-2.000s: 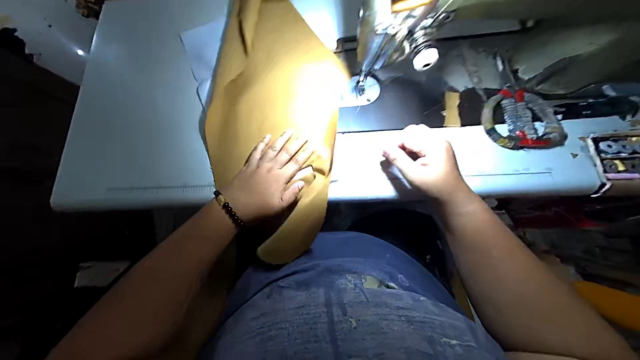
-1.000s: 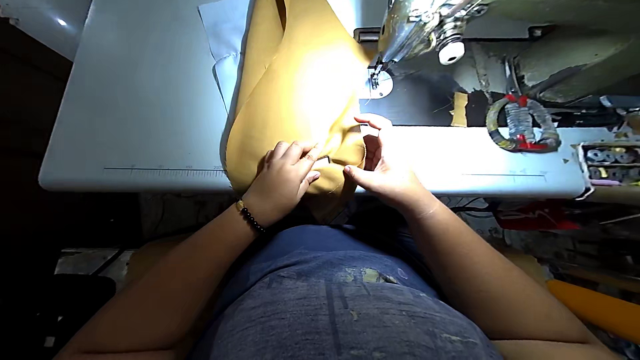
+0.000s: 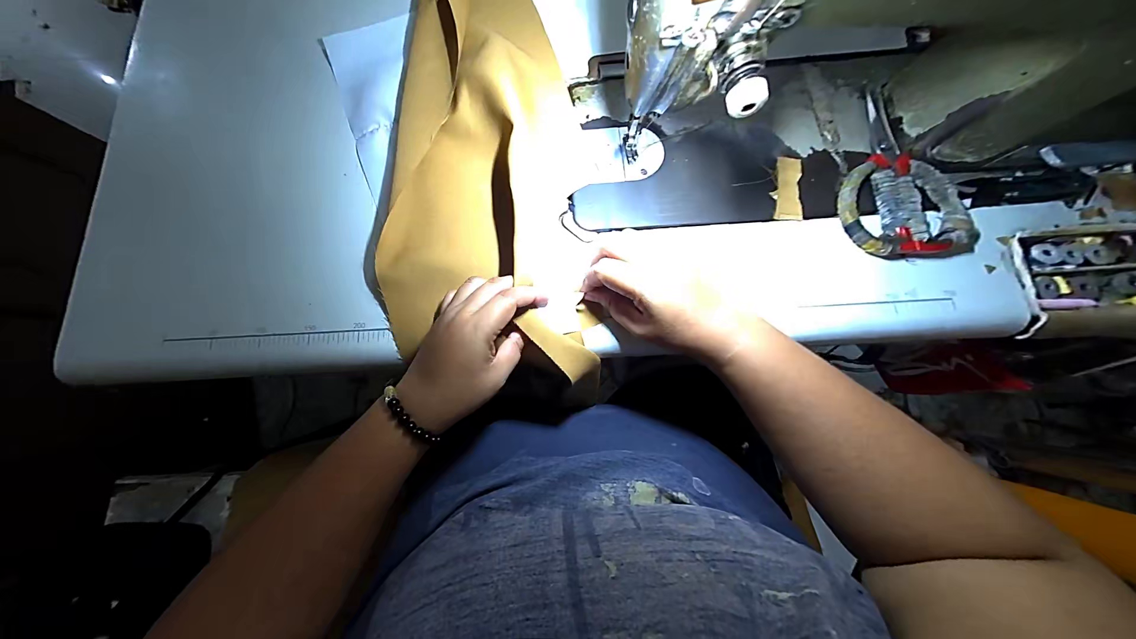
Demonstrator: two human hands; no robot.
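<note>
A long piece of tan fabric point(image 3: 453, 195) lies folded on the white sewing table, its lower end hanging over the front edge. My left hand point(image 3: 475, 342), with a black bead bracelet at the wrist, rests on the fabric near that edge, fingers bent over a fold. My right hand point(image 3: 626, 297) pinches the fabric's right edge between thumb and fingers; glare washes out part of the cloth there. Behind my hands, the presser foot and needle of a sewing machine point(image 3: 634, 138) stand over the round needle plate, to the right of the fabric.
Thread snips with wrapped handles point(image 3: 901, 204) lie right of the machine bed, near a small tan scrap point(image 3: 788, 188). A tray of bobbins point(image 3: 1078, 266) sits at the right end. A pale sheet point(image 3: 364, 98) lies under the fabric's left side. The table's front edge point(image 3: 231, 373) bears a printed ruler.
My right hand was off the fabric two seconds ago and now grips its right edge. The fabric's lower end has been turned and folded, and an opening between its layers now shows.
</note>
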